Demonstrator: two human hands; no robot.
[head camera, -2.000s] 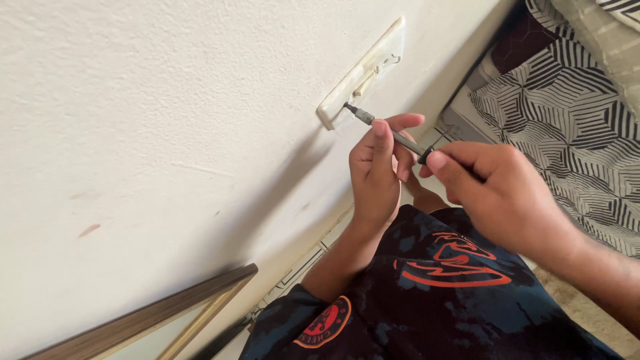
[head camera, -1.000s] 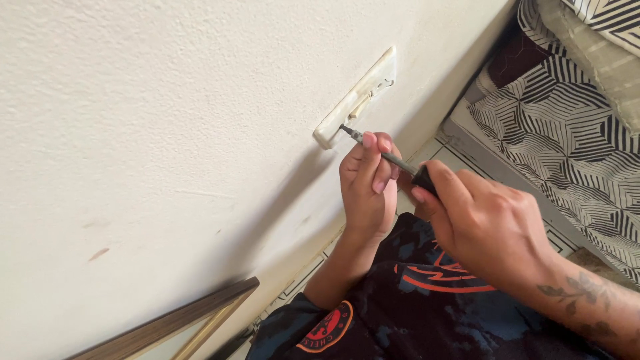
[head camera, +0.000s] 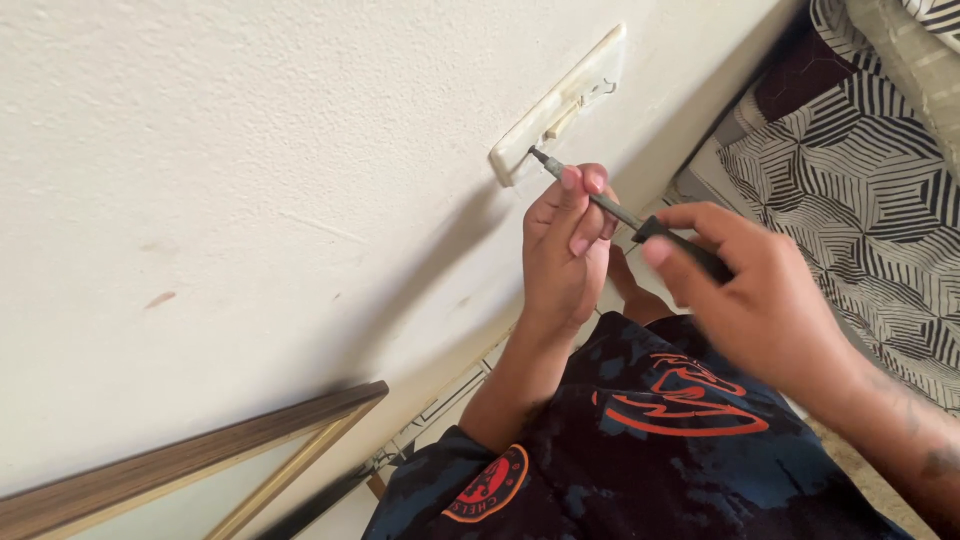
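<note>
A screwdriver (head camera: 616, 211) with a dark handle and a metal shaft points up and left, its tip at the lower end of a white wall switch plate (head camera: 517, 150). A cream rocker switch (head camera: 564, 120) stands out from the plate's middle. My left hand (head camera: 568, 247) grips the shaft near the tip between thumb and fingers. Around the dark handle are the thumb and fingers of my right hand (head camera: 739, 277), slightly blurred. Whether a screw sits under the tip is too small to tell.
The plate is on a textured cream wall (head camera: 225, 150). At the lower left a wood-framed panel (head camera: 300, 416) leans by the wall. On the right is a bed or seat with black-and-white patterned fabric (head camera: 885, 187). Tiled floor shows beside the wall.
My right hand has shifted its grip and turned on the handle, with more of the handle showing now. The left hand stays on the shaft, and the tip remains at the plate.
</note>
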